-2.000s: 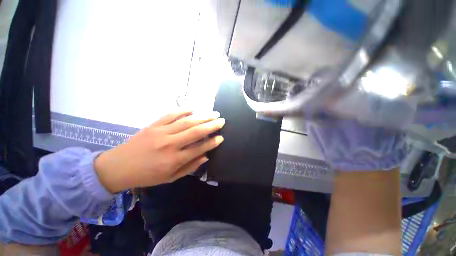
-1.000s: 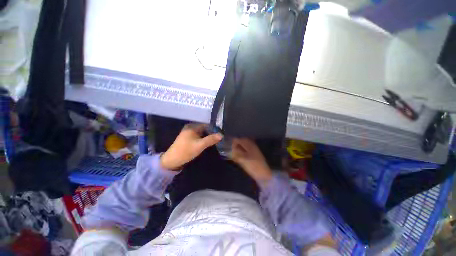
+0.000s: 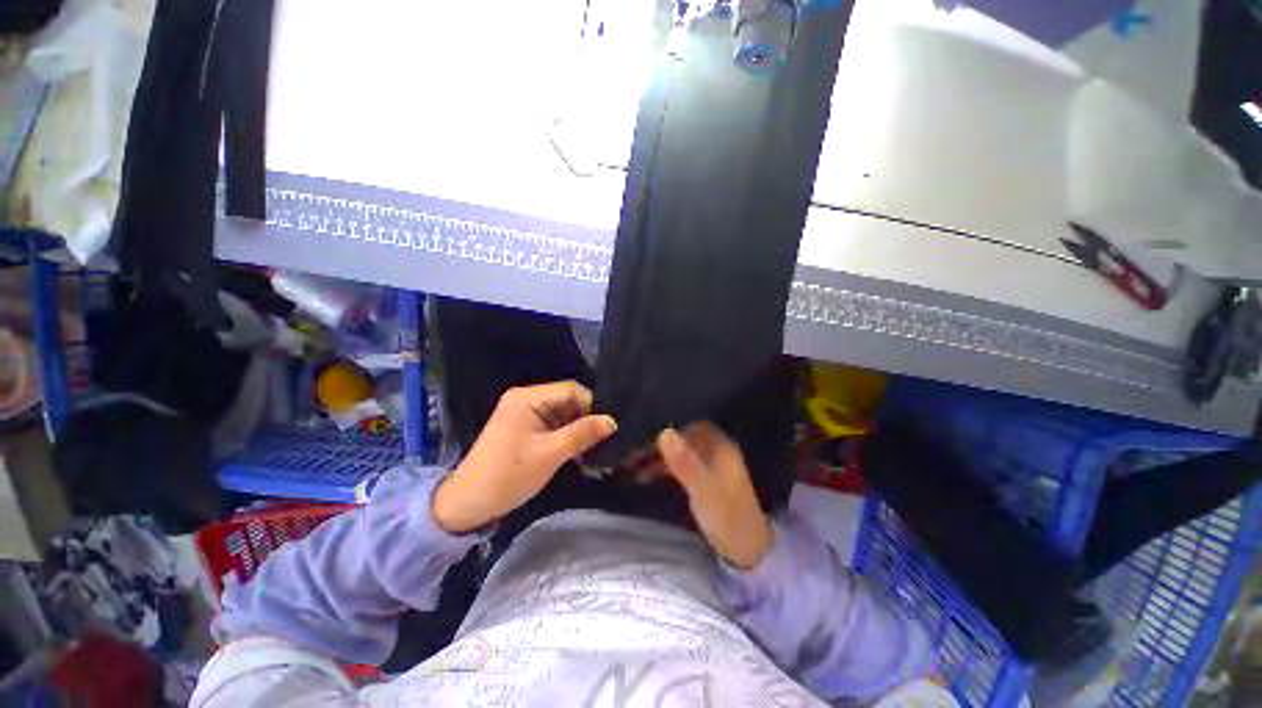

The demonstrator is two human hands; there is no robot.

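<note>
A black garment piece (image 3: 713, 235) runs from under the machine's needle area (image 3: 758, 35) over the table's front edge into my lap. A narrow black strip lies along its left side. My left hand (image 3: 523, 450) pinches the cloth's left edge near my lap, thumb and fingers together. My right hand (image 3: 713, 484) is just to the right at the lower part of the same cloth, slightly blurred, with its fingertips partly hidden; I cannot tell whether it grips.
Black fabric strips (image 3: 173, 152) hang over the table's left. Red-handled snips (image 3: 1118, 266) and a dark oval object (image 3: 1221, 346) lie at the table's right. Blue baskets (image 3: 1176, 553) stand below on the right, a red basket (image 3: 263, 539) on the lower left. The ruler-marked edge (image 3: 429, 246) crosses in front.
My left hand has left the tabletop cloth for its lower edge at my lap. My right hand has come down from the machine head beside it. The strip now lies flatter along the panel.
</note>
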